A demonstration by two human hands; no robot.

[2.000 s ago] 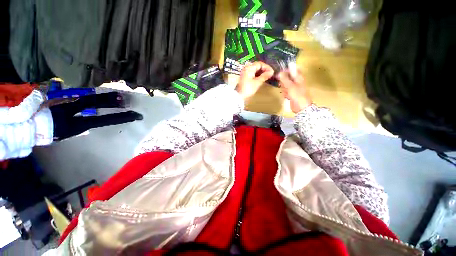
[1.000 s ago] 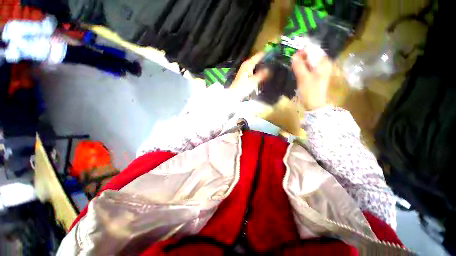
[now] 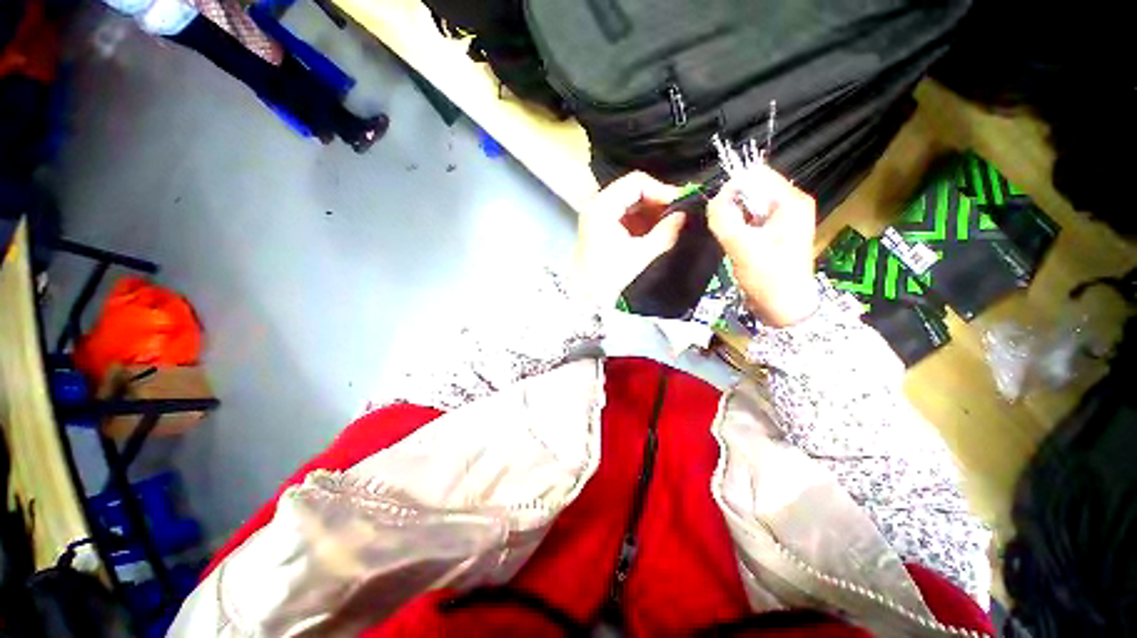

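My right hand [image 3: 771, 237] is closed around a bunch of thin clear-white tag fasteners [image 3: 746, 155] that stick up from the fist. My left hand [image 3: 623, 234] is just left of it and pinches the edge of a dark hang tag [image 3: 688, 196] with a bit of green; most of the tag is hidden or seen edge-on. The fingertips of both hands nearly meet at the near edge of a dark grey-green backpack [image 3: 748, 56] with a zip pull on its front. Whether a fastener passes through the tag cannot be told.
Fanned stacks of green-black hang tags [image 3: 954, 243] lie on the yellow table [image 3: 997, 137] at right, beside a crumpled clear plastic bag [image 3: 1037, 355]. More dark bags [image 3: 1079, 486] are at the right edge. At left are the grey floor, an orange bundle [image 3: 143, 330] and a person's legs [image 3: 268, 69].
The view has turned left, so the tag stacks now sit to the right of my hands. My hands have moved to the near edge of a backpack. The fastener bunch now shows clearly.
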